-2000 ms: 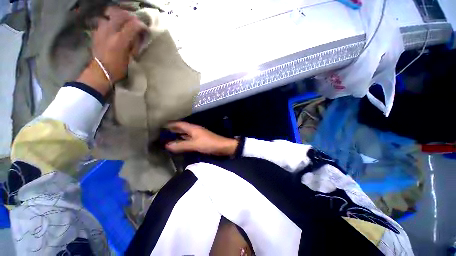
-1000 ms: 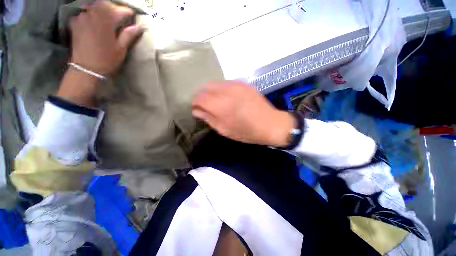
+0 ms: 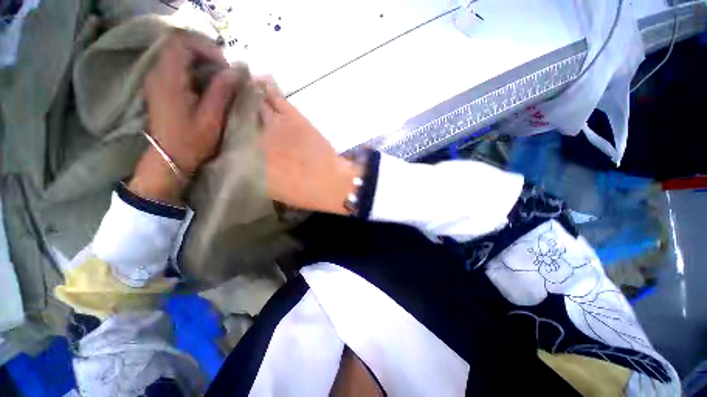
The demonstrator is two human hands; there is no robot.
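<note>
A khaki garment piece [image 3: 232,209] is bunched up between my two hands at the left end of the white machine table and hangs down over its front edge towards my lap. My left hand [image 3: 186,108] has its fingers curled into the cloth, with a fold standing up around it. My right hand [image 3: 298,151] holds the cloth from the right side, close to my left hand. Both hands are a little blurred, and the cloth hides some fingertips.
The white table [image 3: 349,85] has a ruler-marked front edge [image 3: 481,101]. A white plastic bag [image 3: 597,93] with red print hangs at its right. More khaki cloth [image 3: 39,101] lies at the left. Blue plastic [image 3: 194,333] and light blue material [image 3: 612,209] show lower down.
My right hand has moved up and left, from over the cloth's right side to beside my left hand. The cloth, spread flatter before, is now lifted and bunched between them.
</note>
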